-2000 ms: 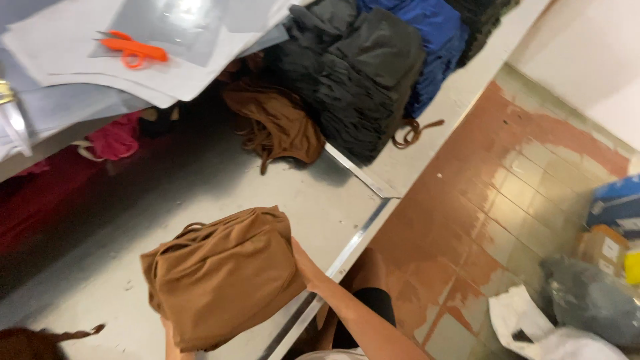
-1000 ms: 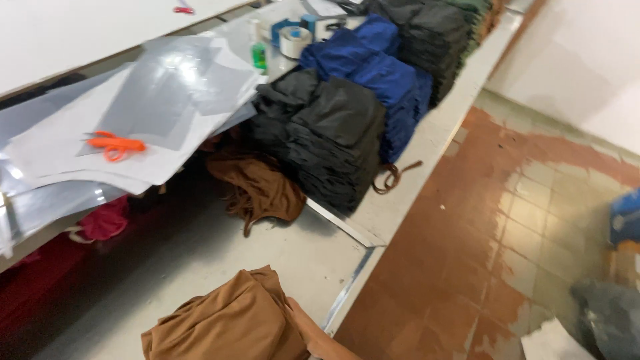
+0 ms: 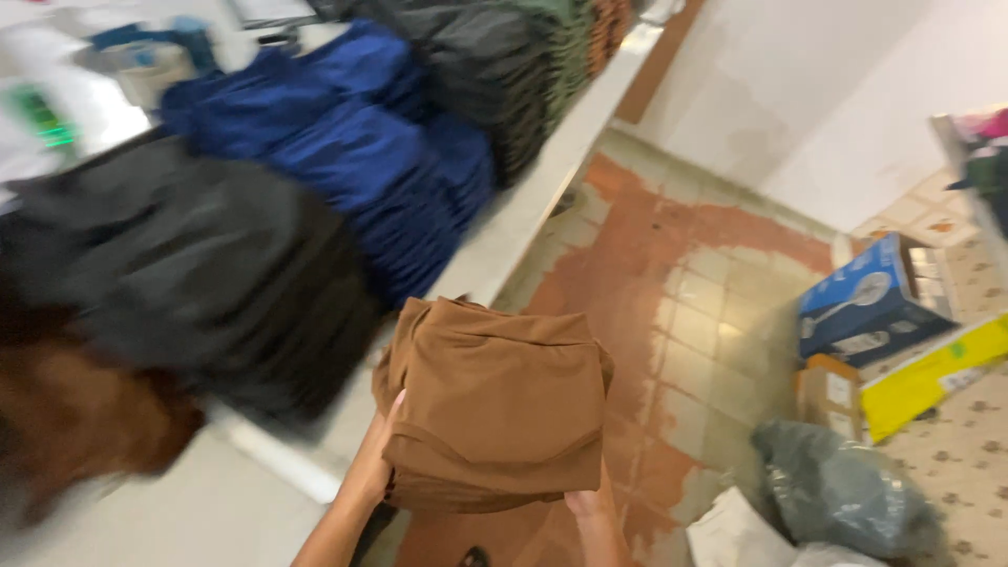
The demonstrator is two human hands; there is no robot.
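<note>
A thick folded stack of brown fabric garments [image 3: 496, 394] is held between both hands at the lower middle, over the floor beside the table's edge. My left hand [image 3: 387, 441] grips its left side, the fingers partly hidden behind the cloth. At its lower right corner my right hand [image 3: 584, 501] holds from below, mostly covered by the stack. Left of it on the table lie a black garment pile [image 3: 213, 276], a blue pile [image 3: 354, 142] and a dark grey pile [image 3: 480, 71]. A blurred brown cloth [image 3: 94, 409] lies at the far left.
The pale table edge [image 3: 543, 173] runs diagonally up to the right. Green garments [image 3: 563, 55] lie at its far end, tape rolls [image 3: 150, 67] at upper left. On the tiled floor at right stand a blue box [image 3: 866, 303], a small cardboard box [image 3: 831, 394] and a grey plastic bag [image 3: 850, 488].
The brown stack, held in both hands, has moved from over the metal table surface to over the floor at the table's edge. The view has swung to the right.
</note>
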